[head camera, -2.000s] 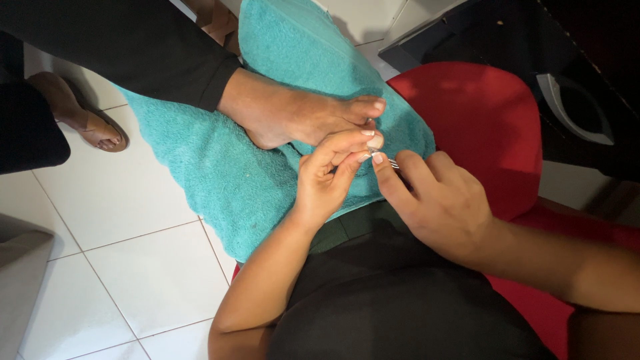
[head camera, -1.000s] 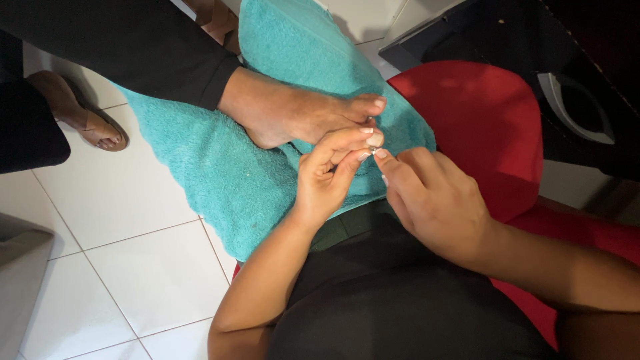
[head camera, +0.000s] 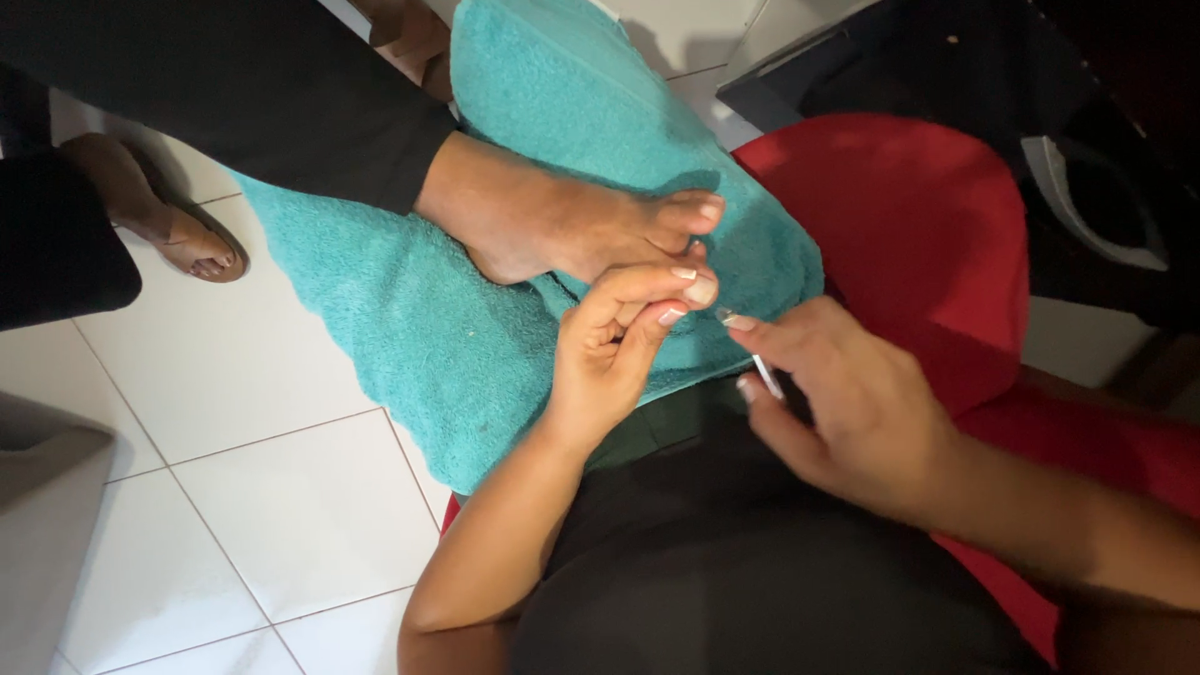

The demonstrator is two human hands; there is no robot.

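Another person's bare foot (head camera: 562, 220) rests on a teal terry towel (head camera: 450, 347), which lies over my lap. My left hand (head camera: 623, 337) pinches the big toe (head camera: 701, 289) between thumb and fingers, its nail turned up. Just right of that toe, my right hand (head camera: 834, 394) grips a small metal nail tool (head camera: 764, 370) with thumb and fingers. The tool's tip is near the toe, with a small gap visible; its exact kind cannot be told.
A red rounded seat (head camera: 900, 244) lies beyond my right hand. Black furniture with a pale curved handle (head camera: 1092, 211) is at the upper right. On the white tiled floor (head camera: 281, 525), the person's other foot wears a brown sandal (head camera: 225, 258).
My right hand has drawn back slightly from the toe, and its fingers have spread along the tool. My left hand stays on the toe.
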